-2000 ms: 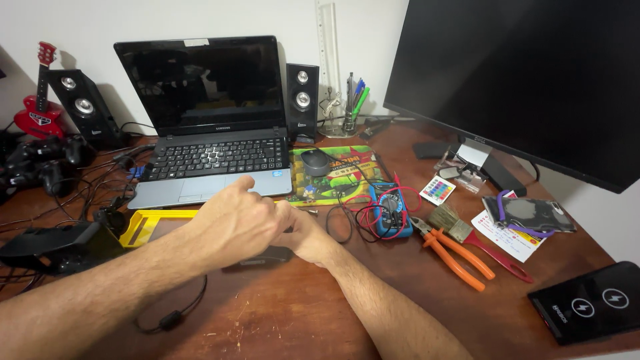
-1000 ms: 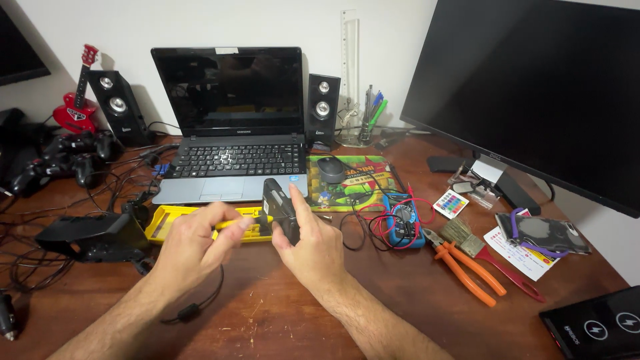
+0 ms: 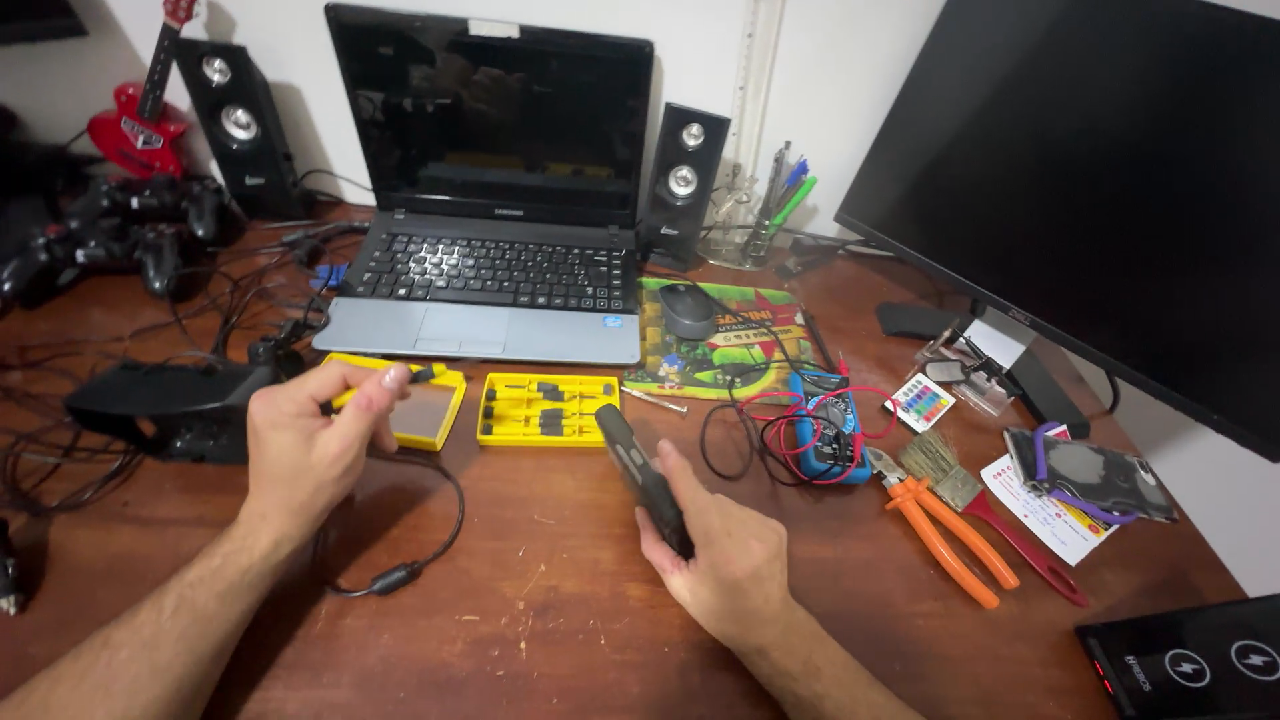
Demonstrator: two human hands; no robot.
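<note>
My left hand (image 3: 315,440) pinches a small screwdriver (image 3: 428,373) with a yellow and black handle, above the open yellow case lid (image 3: 455,415). Most of its shaft is hidden by the fingers. In my right hand (image 3: 725,560) is a slim black handheld device (image 3: 640,475), tilted, its kind unclear. Between the hands, farther back, lies a yellow case (image 3: 483,412) holding several small screwdrivers. A thin metal screwdriver (image 3: 655,401) lies beside that case, near the mouse pad (image 3: 655,340).
Behind stands an open laptop (image 3: 480,335). A blue multimeter (image 3: 832,430) with tangled leads, orange-handled pliers (image 3: 940,540) and a red-handled brush (image 3: 1020,545) lie at right. A black cable (image 3: 395,578) runs by my left forearm; a black headset-like object (image 3: 165,410) sits left.
My hands have moved apart from where they were together, the left one now off to the left with the screwdriver. The case of small screwdrivers, covered before, shows now. The view has come closer.
</note>
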